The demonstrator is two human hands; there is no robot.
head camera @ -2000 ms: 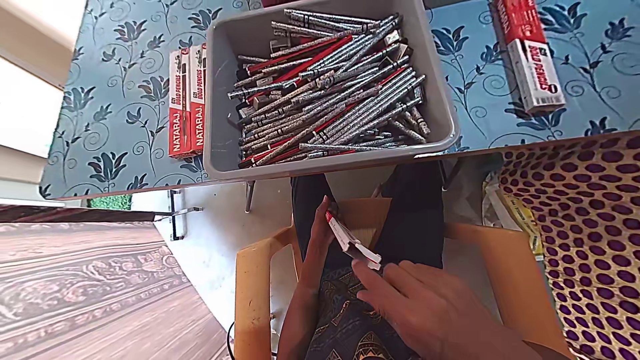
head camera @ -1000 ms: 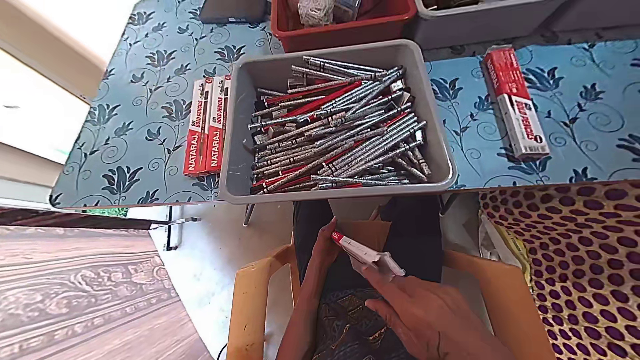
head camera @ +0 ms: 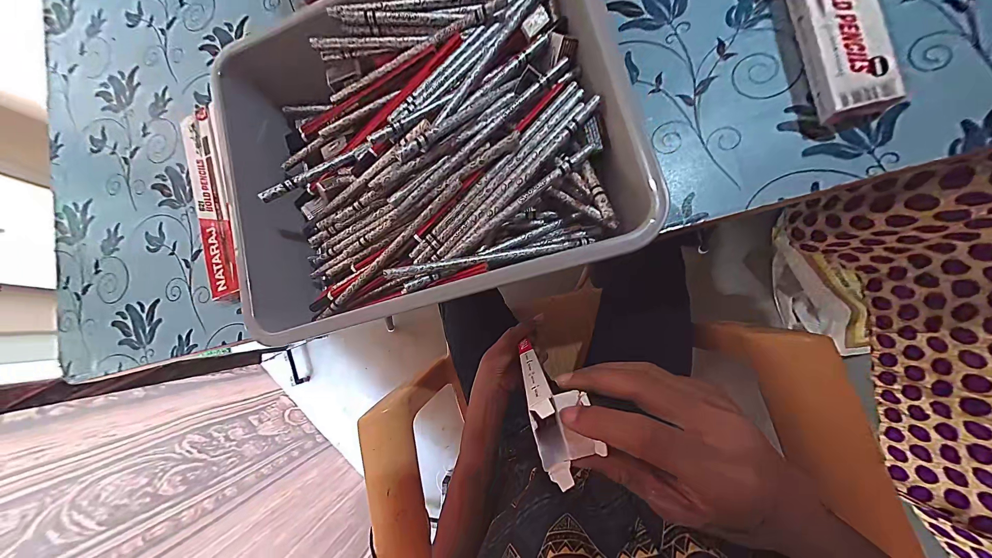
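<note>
A small white and red pencil carton (head camera: 539,387) is held above my lap, its near end open with the flaps spread. My left hand (head camera: 505,360) grips the far, red end of it. My right hand (head camera: 682,442) is at the open end, its fingertips touching the flaps. Beyond my hands, a grey plastic tray (head camera: 457,283) on the table holds many patterned pencils (head camera: 480,170), mostly silver and grey with some red ones, and a few small erasers or sharpeners among them.
Nataraj pencil boxes (head camera: 213,225) lie against the tray's left side. Another pencil box (head camera: 849,62) is at the right on the blue flowered tablecloth (head camera: 721,101). Chair arms (head camera: 395,442) flank my lap. A purple-dotted cloth (head camera: 938,333) hangs at the right.
The carton's open end has come to face me more, with its flaps spread apart and my right fingers on them. The view has moved closer to the tray.
</note>
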